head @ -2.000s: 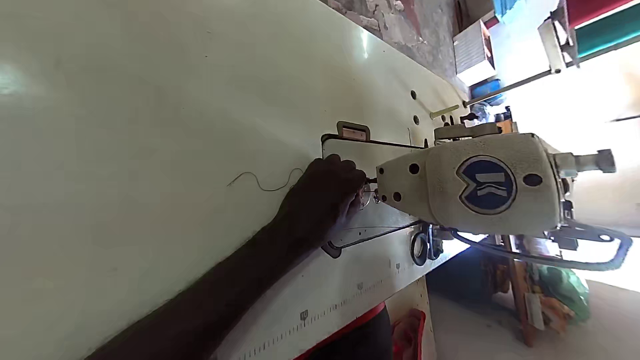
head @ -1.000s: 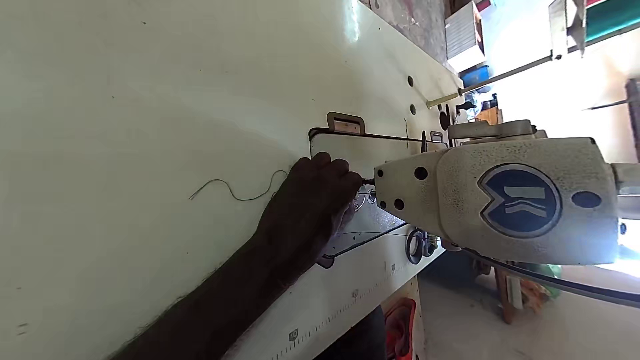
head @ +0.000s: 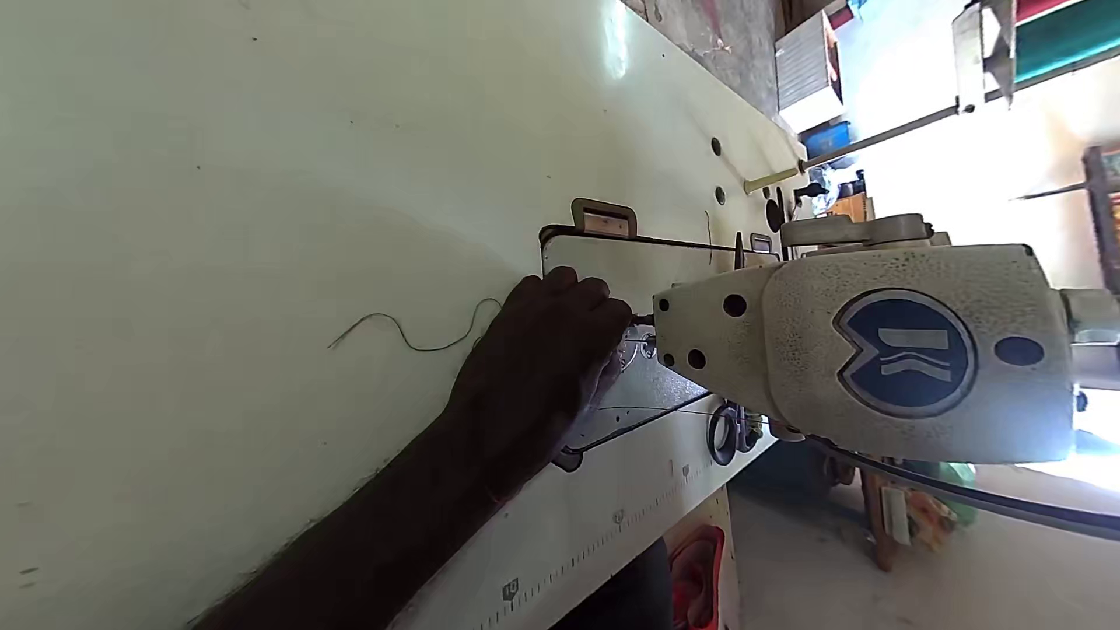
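Note:
My left hand (head: 551, 350) reaches in from the lower left, its fingers curled at the needle end of a white industrial sewing machine (head: 875, 350). The fingertips and whatever they may pinch are hidden behind the knuckles. Beneath the hand is the machine's metal bed plate (head: 647, 394). A dark loose thread (head: 411, 346) curves over the white tabletop (head: 219, 262) to the left of the hand. Another fine thread runs from near the thumb to the right, across the bed. My right hand is out of view.
A metal hinge (head: 604, 219) sits at the bed's upper edge. Dark ring handles (head: 722, 433), perhaps of scissors, lie by the machine's base. A printed ruler scale (head: 569, 560) runs along the table's front edge. Behind the machine rises a thread stand rod (head: 884, 136). A red item (head: 697, 577) is below the table.
My left hand stays at the needle end of the machine, with its fingers still curled. The view has shifted somewhat.

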